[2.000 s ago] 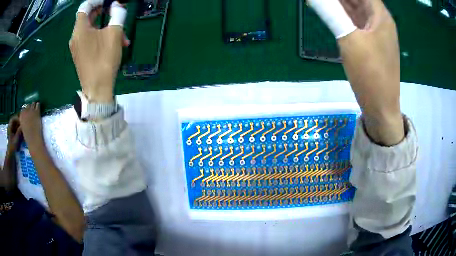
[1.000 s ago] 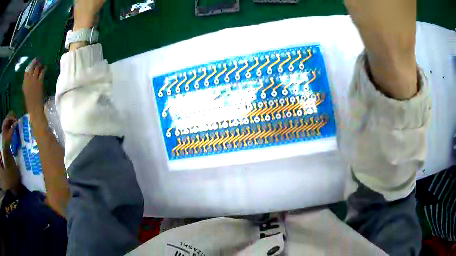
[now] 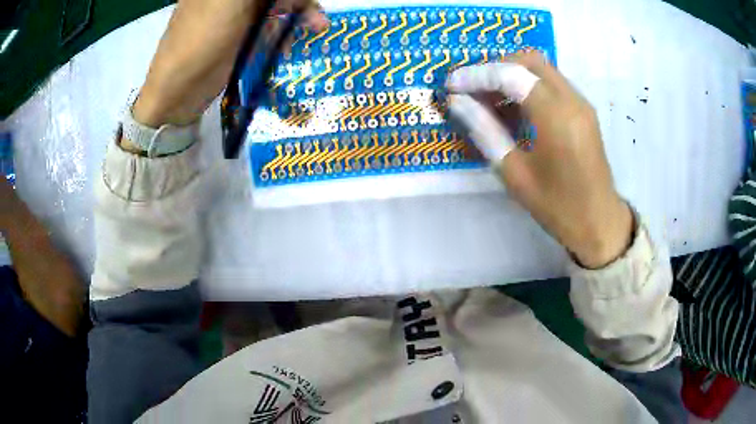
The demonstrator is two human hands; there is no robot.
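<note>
The blue flex sheet (image 3: pixel 377 153), with rows of orange-gold strips, lies on its white backing in front of me. My left hand (image 3: pixel 199 70) is at the upper left, partly cut off by the top edge. It holds a black phone middle frame (image 3: pixel 236 112), tilted and blurred, over the sheet's left end. My right hand (image 3: pixel 559 149), with white finger cots on thumb and index finger, is over the sheet's right half. Its two fingertips are close together above the strips. Blur and shadow hide whether anything is between them.
The white mat (image 3: pixel 373 240) lies under the sheet, with dark specks at its right side. Green bench surface (image 3: pixel 108 15) shows at the upper left. Another person's arm (image 3: pixel 41 265) is at the left edge, and a striped sleeve (image 3: pixel 721 315) is at the right.
Both hands have come back from the far green surface to the blue sheet. The left hand now holds a black frame. The sheet appears higher in the view.
</note>
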